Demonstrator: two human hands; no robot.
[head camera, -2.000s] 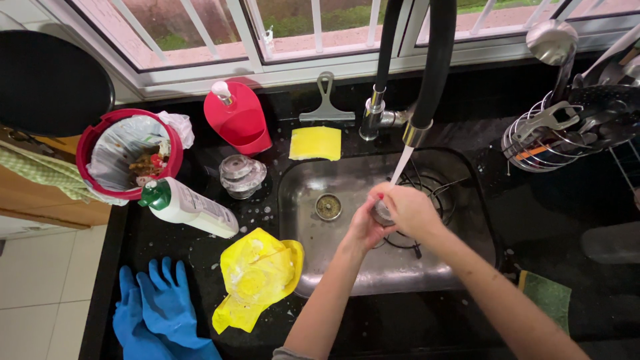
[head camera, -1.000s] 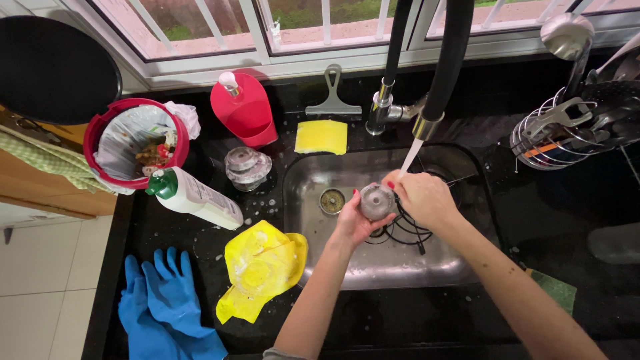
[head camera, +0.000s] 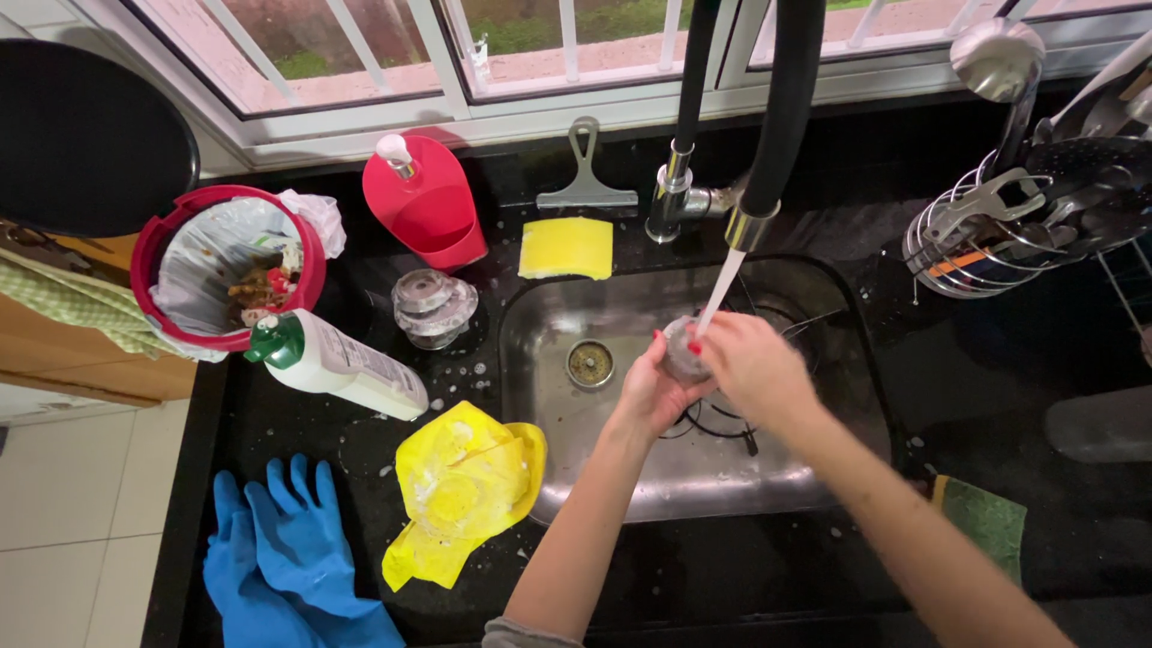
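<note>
Over the steel sink (head camera: 576, 450), my left hand (head camera: 652, 387) holds a small round glass piece (head camera: 684, 346) under the stream from the black-hosed faucet (head camera: 754, 225). My right hand (head camera: 751, 364) touches its upper right side, with the fingers partly blurred. Below the hands, a black wire rack (head camera: 720, 418) lies in the basin. Left of the sink, several soapy glass pieces (head camera: 436, 308) are stacked on the counter. A yellow cloth with suds (head camera: 468, 486) lies at the sink's left edge, and a yellow sponge (head camera: 566, 247) rests behind the basin.
Blue rubber gloves (head camera: 301, 549), a detergent bottle (head camera: 346, 364) lying tilted, and a red-rimmed waste bin (head camera: 315, 301) are at left. A red soap dispenser (head camera: 427, 202) and squeegee (head camera: 587, 171) stand behind. At right are a wire utensil holder (head camera: 963, 238) and a green scouring pad (head camera: 981, 522).
Both hands stay in the sink under the running water. The glass piece, mostly covered two seconds ago, showed more openly one second ago and is now partly behind my right fingers.
</note>
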